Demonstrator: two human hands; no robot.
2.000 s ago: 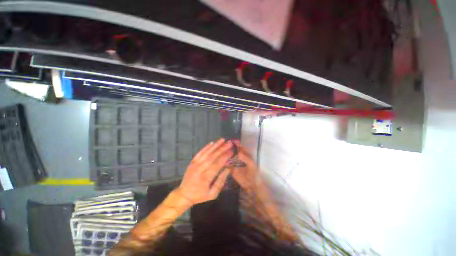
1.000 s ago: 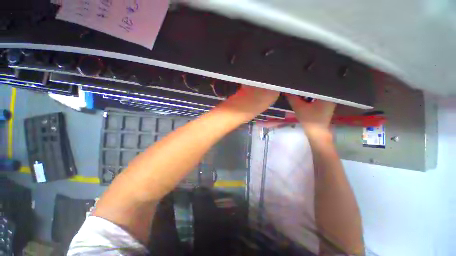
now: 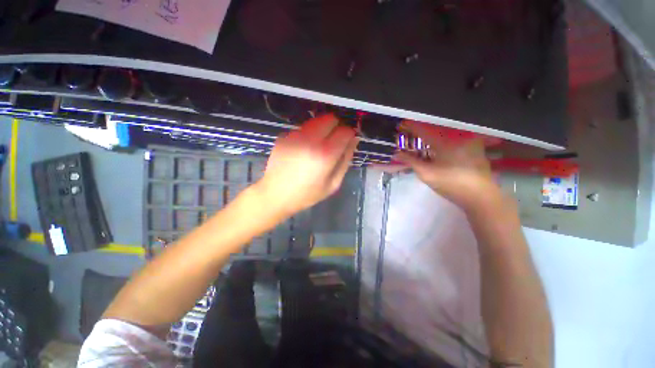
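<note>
My left hand is at the rack shelf opening with its fingers bent together; what its fingertips touch under the shelf edge is too dark to tell. My right hand is closed around small glossy dark units with bright reflections, just below the shelf's silver front edge. Round dark watch-like units sit in a row on the layer below, towards the left. A grey compartment tray lies lower down, partly behind my left forearm; most of its visible pockets look empty.
A pinkish handwritten sheet lies on the upper black shelf board. Short leads stick up from that board. A black tray stack with a white tag is on the floor at left. White trays show below my left forearm. A metal panel is at right.
My left hand has drawn partly out of the shelf gap and shifted left. My right hand now shows more fully, with glossy units in it. The view has shifted slightly.
</note>
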